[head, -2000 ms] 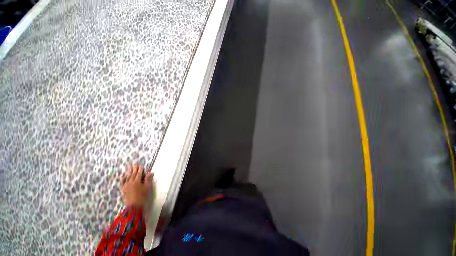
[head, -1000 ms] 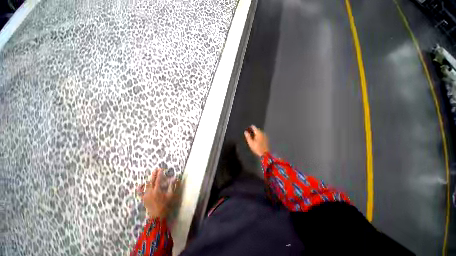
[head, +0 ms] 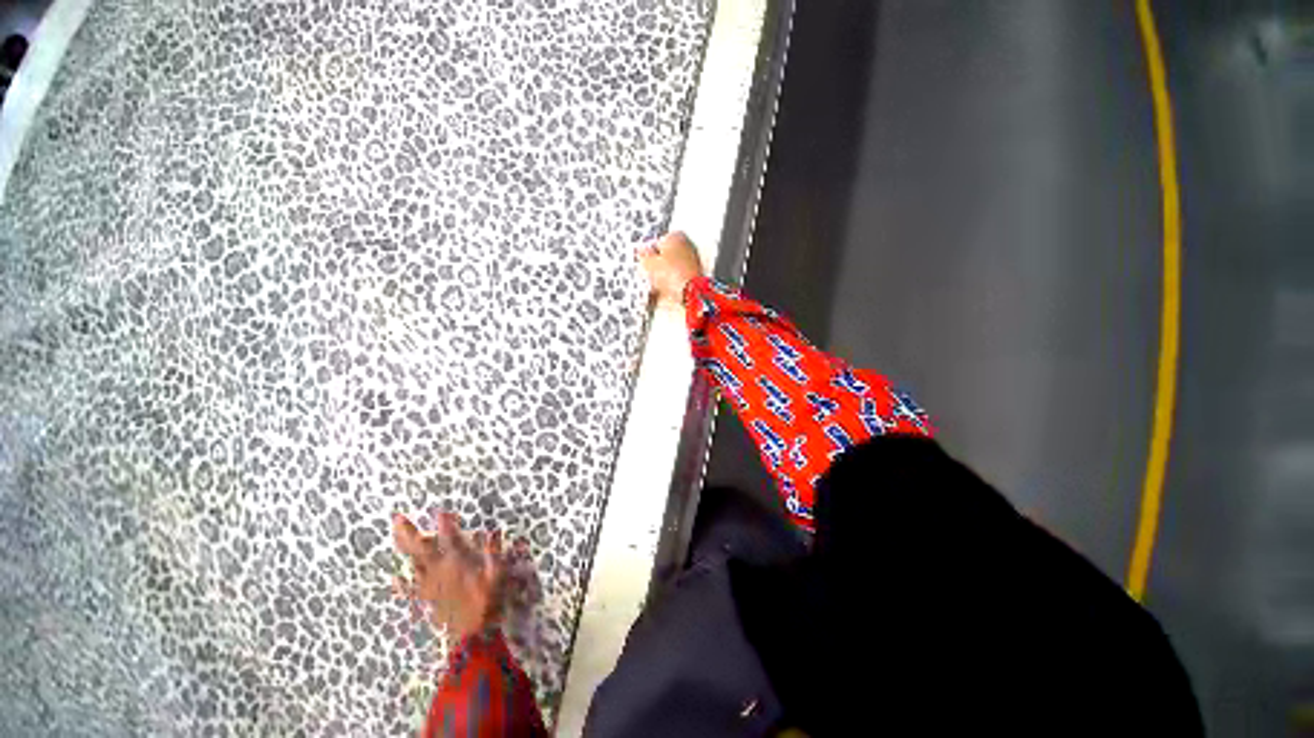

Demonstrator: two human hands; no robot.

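Note:
Grey-white leopard-print fabric [head: 360,289] lies flat over the tabletop, its straight edge running along the pale table border [head: 623,534]. My left hand [head: 458,577], slightly blurred, is open with fingers spread over the fabric near the bottom, left of that edge. My right hand [head: 672,268] is at the fabric edge farther forward, its fingers curled together and pinching the edge; the fingertips are small and partly hidden. Both sleeves are red and patterned.
The grey floor [head: 994,289] with a yellow line [head: 1169,289] runs along the right of the table. The table's far pale border [head: 32,94] curves at the upper left. My dark clothing covers the bottom centre and right.
My right hand, out of view at first and then over the floor beside the table, has moved up and left onto the fabric edge. My left hand now lies farther in from the edge.

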